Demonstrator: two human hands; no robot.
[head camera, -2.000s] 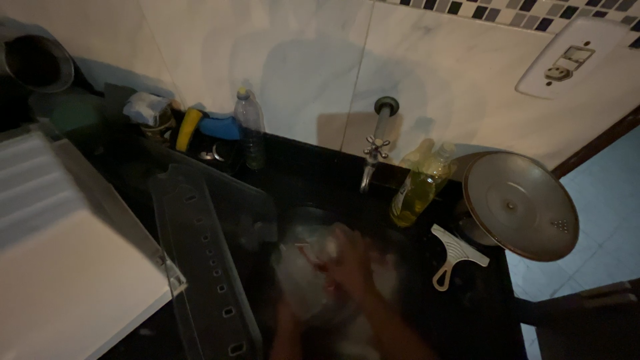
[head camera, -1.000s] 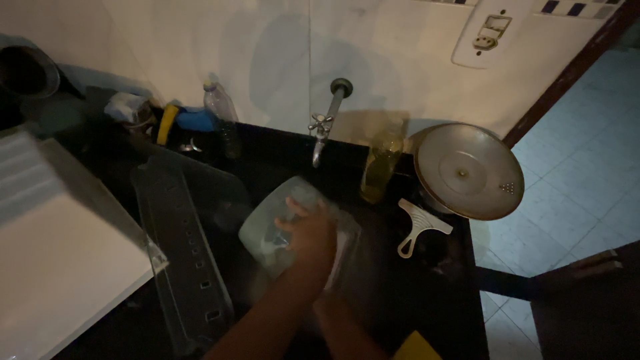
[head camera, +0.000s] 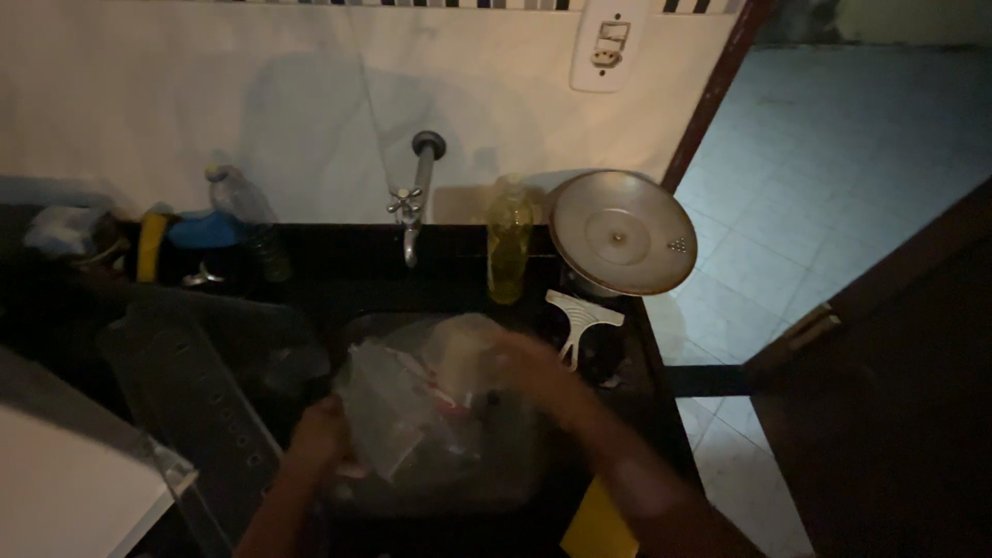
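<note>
Over the sink (head camera: 511, 480), my left hand (head camera: 322, 434) grips the left edge of a clear plastic container (head camera: 387, 411), which is tilted. My right hand (head camera: 523, 360) is blurred by motion at the container's upper right, by a pale blurred patch; whether it holds something cannot be told. A small red item (head camera: 449, 404) shows in or behind the clear plastic. The metal faucet (head camera: 411, 232) is on the wall beyond the hands. Behind my right hand stands a bottle of yellow liquid (head camera: 508, 248), and a white squeegee (head camera: 580, 319) lies on the dark counter.
A large round metal lid (head camera: 624, 232) leans at the counter's right end. At left are a clear perforated plastic panel (head camera: 209, 395), a white panel (head camera: 62, 465), a clear bottle (head camera: 248, 209) and a blue item (head camera: 205, 230). Something yellow (head camera: 601, 523) is below my right forearm.
The view has shifted to the right. My right hand was spread on the container one second ago; now it is at the upper right. My left hand now shows at the container's left edge.
</note>
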